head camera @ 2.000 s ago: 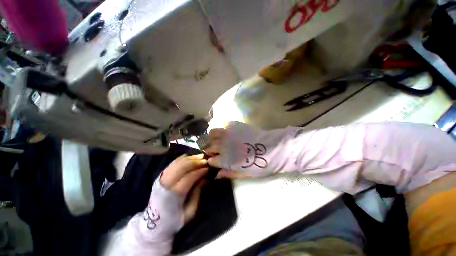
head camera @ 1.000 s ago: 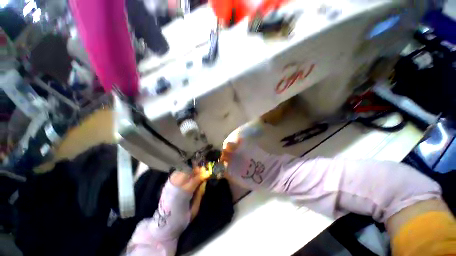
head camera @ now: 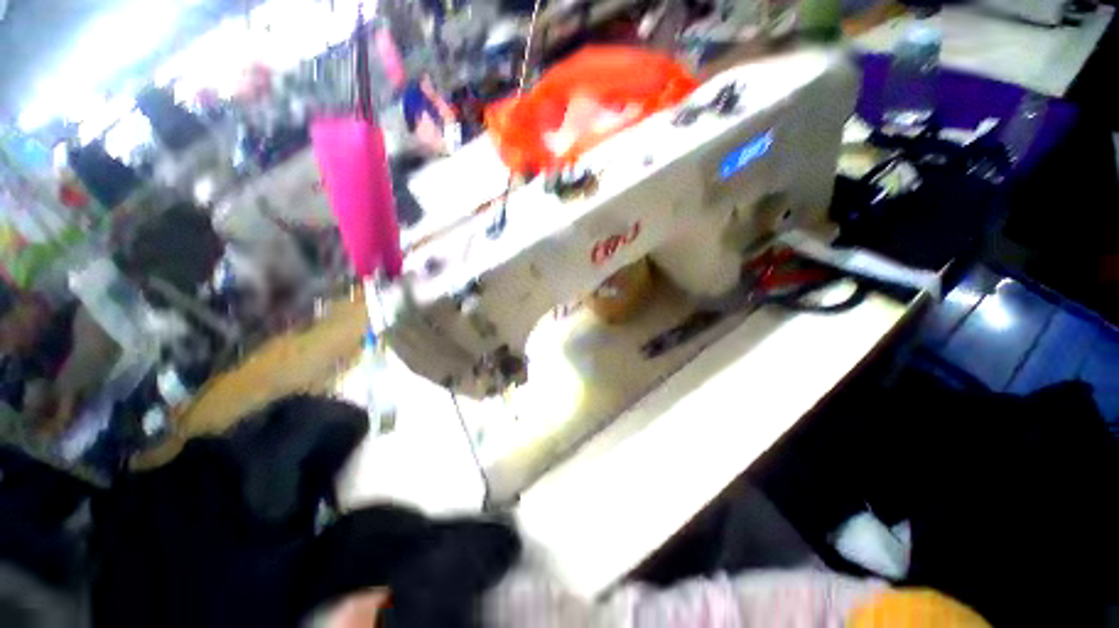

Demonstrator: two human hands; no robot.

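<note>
The black garment piece [head camera: 442,558] lies bunched at the bottom, off the front left of the white table, with more dark cloth to its left. A small patch of skin shows at the bottom edge beside it; I cannot tell which hand it is. My right forearm in a pink sleeve [head camera: 736,599] runs along the bottom edge, with an orange cuff at its right. My hands are cut off or hidden, so their grip does not show. The white sewing machine [head camera: 552,264] stands behind, its needle area [head camera: 503,372] lit and away from the cloth.
Black snips [head camera: 681,334] and black-handled scissors [head camera: 822,297] lie on the white table [head camera: 687,442] under and right of the arm. A yellow-brown container [head camera: 622,294] is under the arm. A pink thread cone [head camera: 358,196] and orange-red bag [head camera: 601,98] are behind. A blue crate [head camera: 1012,331] with black cloth is right.
The view has swung up and back, so the machine looks smaller. The black cloth and my hands have moved from the needle toward the bottom edge; the hands are now mostly out of view.
</note>
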